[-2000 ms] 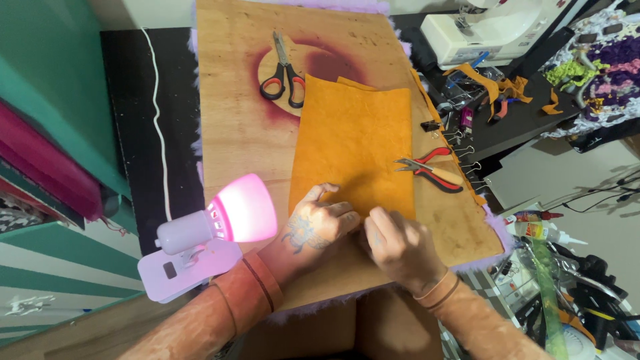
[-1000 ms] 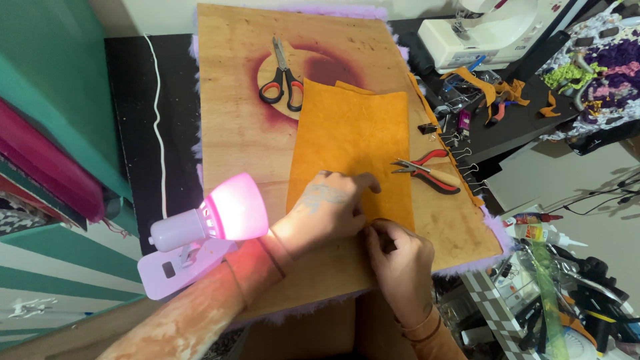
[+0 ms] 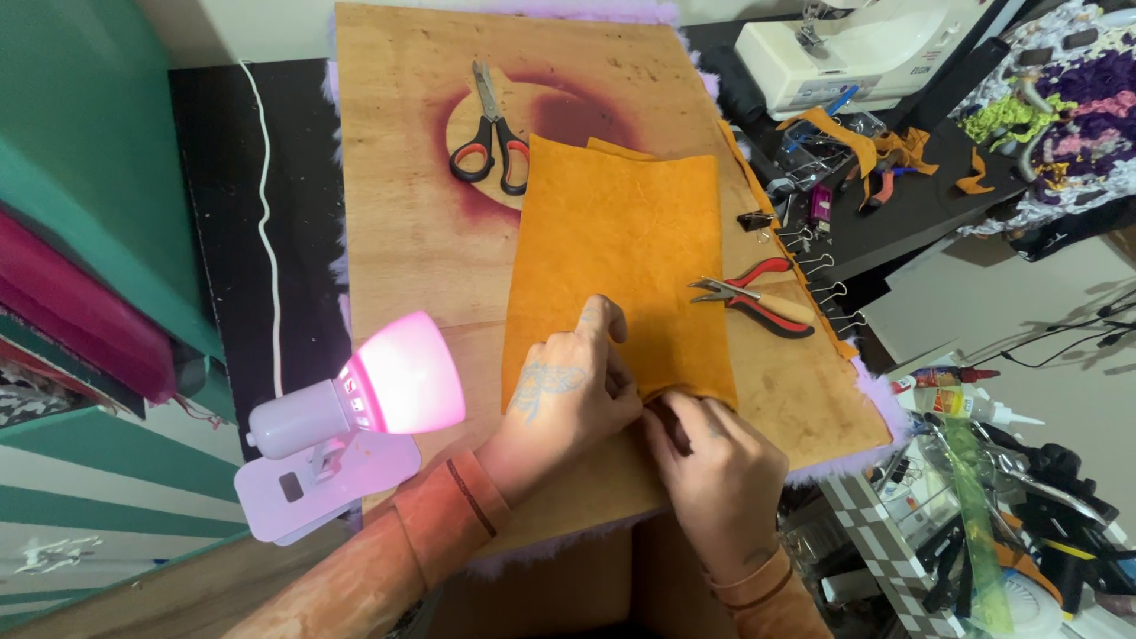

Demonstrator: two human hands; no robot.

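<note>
A folded piece of orange leather or suede (image 3: 621,231) lies on a wooden board (image 3: 408,248). At its near edge my left hand (image 3: 577,373) bends over the material, index finger raised and the other fingers curled by the edge. My right hand (image 3: 710,453) pinches that same edge between thumb and fingers, close beside the left; the fingertips are partly hidden. Red-and-black handled pliers (image 3: 754,297) rest at the material's right side, with a wooden-handled tool (image 3: 777,306) lying across them. Scissors with black and red handles (image 3: 490,133) lie beyond its upper left corner.
A lit pink clip lamp (image 3: 404,377) stands by my left forearm. Binder clips (image 3: 830,288) hold an orange strip along the board's right edge. Beyond are a sewing machine (image 3: 852,53) and orange scraps (image 3: 905,151). A checkered container (image 3: 887,555) with tools stands at the lower right.
My left hand has shifted from the position further over the material a second ago, back toward its near edge. My right hand stays at that edge. The pliers and scissors lie as before.
</note>
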